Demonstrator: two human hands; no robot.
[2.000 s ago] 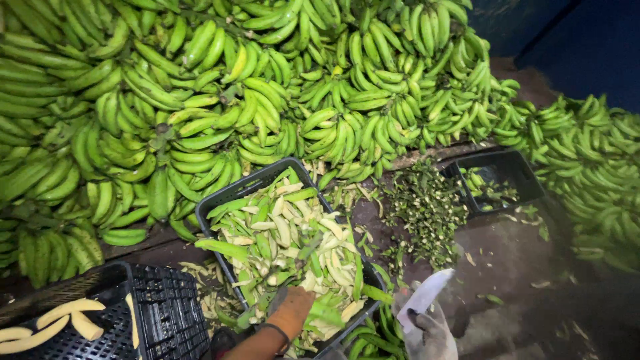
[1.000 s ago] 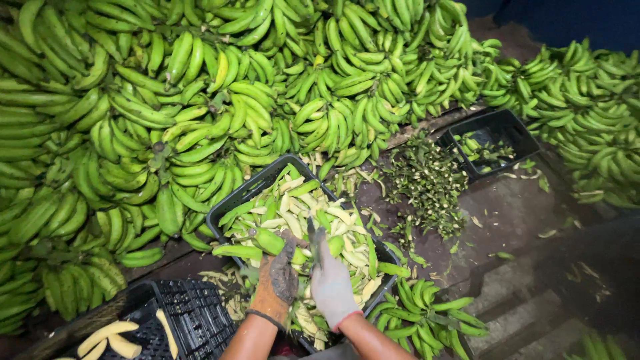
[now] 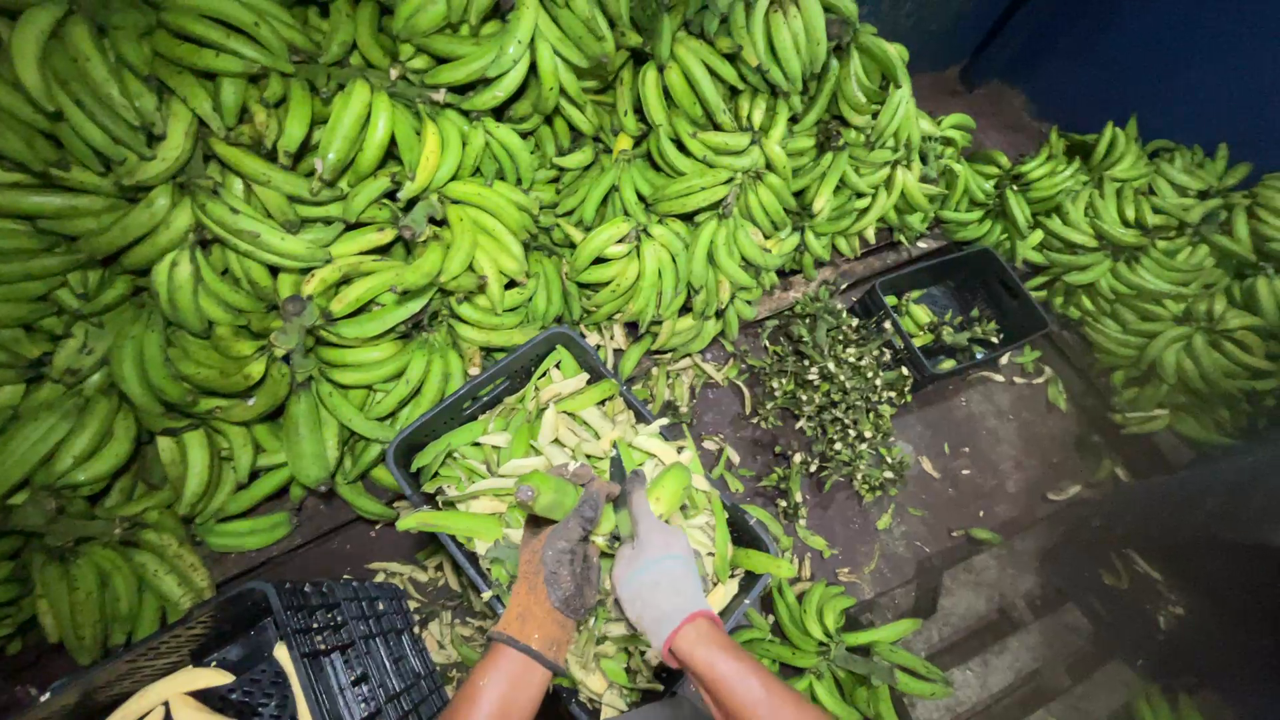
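Observation:
My left hand [image 3: 565, 550], in a soiled orange and dark glove, grips a green plantain [image 3: 547, 494] over a black plastic crate [image 3: 403, 450] of peels. Beside it my right hand [image 3: 655, 575], in a pale glove with a red cuff, holds a knife [image 3: 618, 468] with its blade pointing up and away; the handle is hidden in the fingers. A green plantain piece [image 3: 669, 490] shows just past the right fingers; whether it is held or lies on the peels [image 3: 520, 467], I cannot tell.
Green plantain bunches [image 3: 400, 260] are heaped along the far side and left. Peeled plantains [image 3: 180, 690] lie in a black crate [image 3: 350, 640] at lower left. Cut stem scraps [image 3: 840, 390] lie near a smaller black crate [image 3: 1010, 300]. Another bunch [image 3: 830, 640] sits at lower right.
Two seconds ago my hands were apart, the left in the peels and the right at the crate's right side with the knife. Both are now together over the crate, with a plantain in the left.

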